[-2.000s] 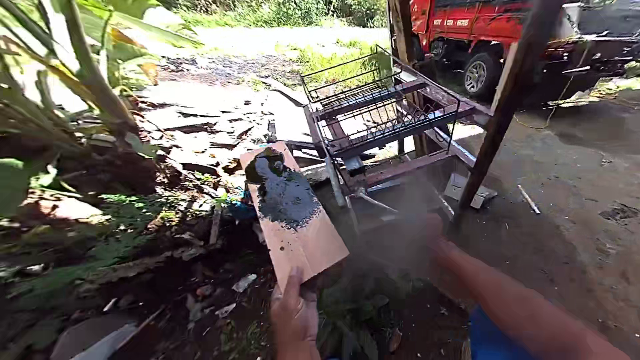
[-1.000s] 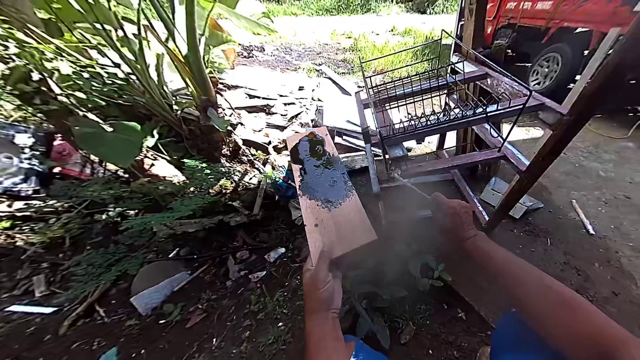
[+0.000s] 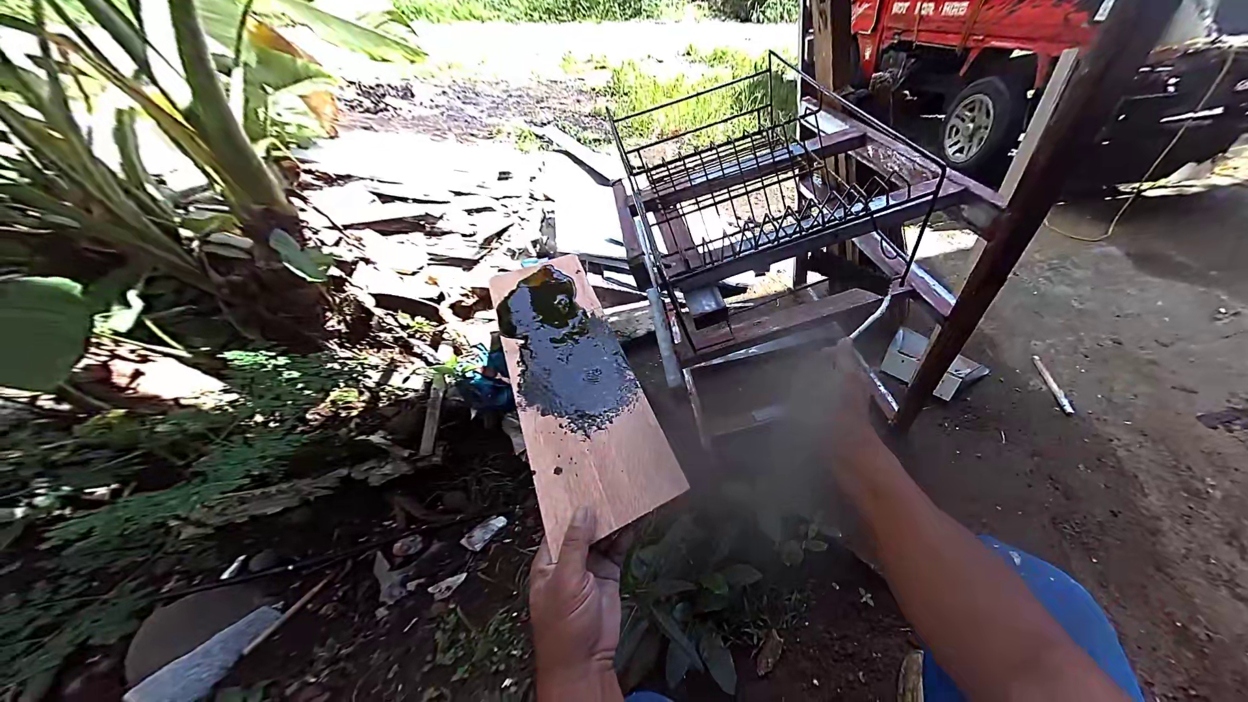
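Note:
My left hand (image 3: pixel 577 604) grips the lower end of a thin wooden board (image 3: pixel 609 478), its thumb on top. A glossy dark wet patch (image 3: pixel 575 361) covers much of the board's upper half, with small specks below it. To the right of the board, my right hand (image 3: pixel 838 390) is blurred by a grey haze. A thin pale rod (image 3: pixel 880 310) rises just beyond that hand; whether the fingers hold it is unclear. Behind both hands, a black wire dish rack (image 3: pixel 751 185) rests tilted on a wooden frame (image 3: pixel 799 317).
A dark wooden post (image 3: pixel 1019 210) leans at the right, beside a small open box (image 3: pixel 931 361) and a stick (image 3: pixel 1053 384) on the soil. Farther back is a red vehicle (image 3: pixel 955 29). Leafy plants (image 3: pixel 229 127) and scattered debris (image 3: pixel 419 214) fill the left, with low plants (image 3: pixel 697 585) below.
My left hand still has the board, and the dark patch looks much the same. Since one second ago, the haze hides more of my right hand. The view has shifted.

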